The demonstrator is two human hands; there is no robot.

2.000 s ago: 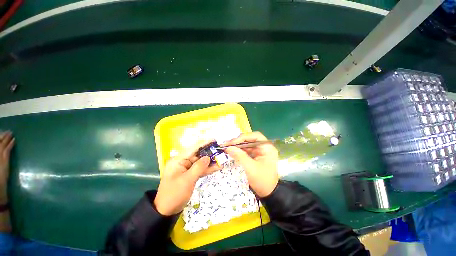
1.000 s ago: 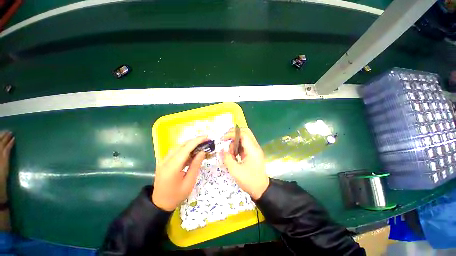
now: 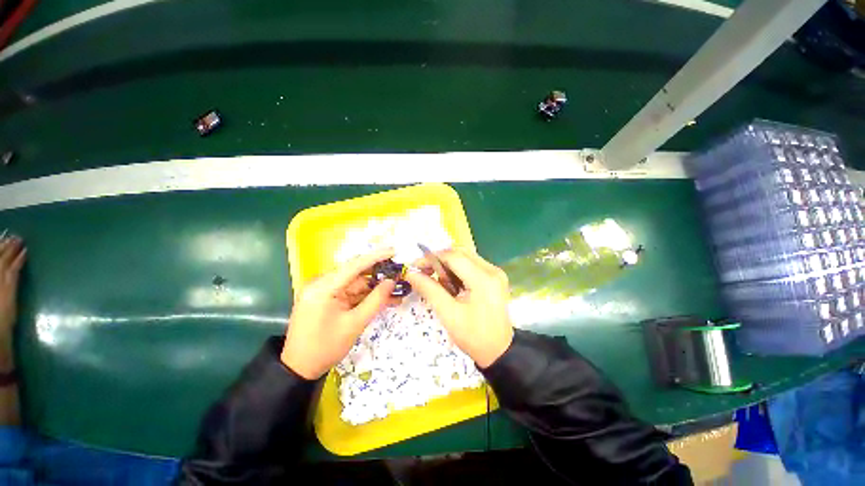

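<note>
A small black electronic unit [image 3: 389, 275] is held over the yellow tray [image 3: 331, 436]. My left hand [image 3: 332, 318] grips it from the left with thumb and fingers. My right hand [image 3: 469, 308] is at its right side, fingertips at the unit, with thin dark tweezers [image 3: 442, 265] held between the fingers, their tip pointing up and left. A loose heap of small white parts [image 3: 408, 365] with dark specks fills the tray below the hands. The fingers hide much of the unit, and I cannot tell if a white part is on it.
Beyond the white rail [image 3: 379, 168], black units [image 3: 552, 104] lie on the green belt [image 3: 379, 114]. On the right are amber film [image 3: 564, 266], a wire spool [image 3: 711, 358], stacked clear trays [image 3: 773, 237] and a slanted post [image 3: 707, 81]. Another person's hand [image 3: 9, 285] is at the left edge.
The belt units have shifted left. The tweezers first pointed left at the unit, then turned upright, and now tilt up-left. The right fingertips are closer to the unit than a second ago.
</note>
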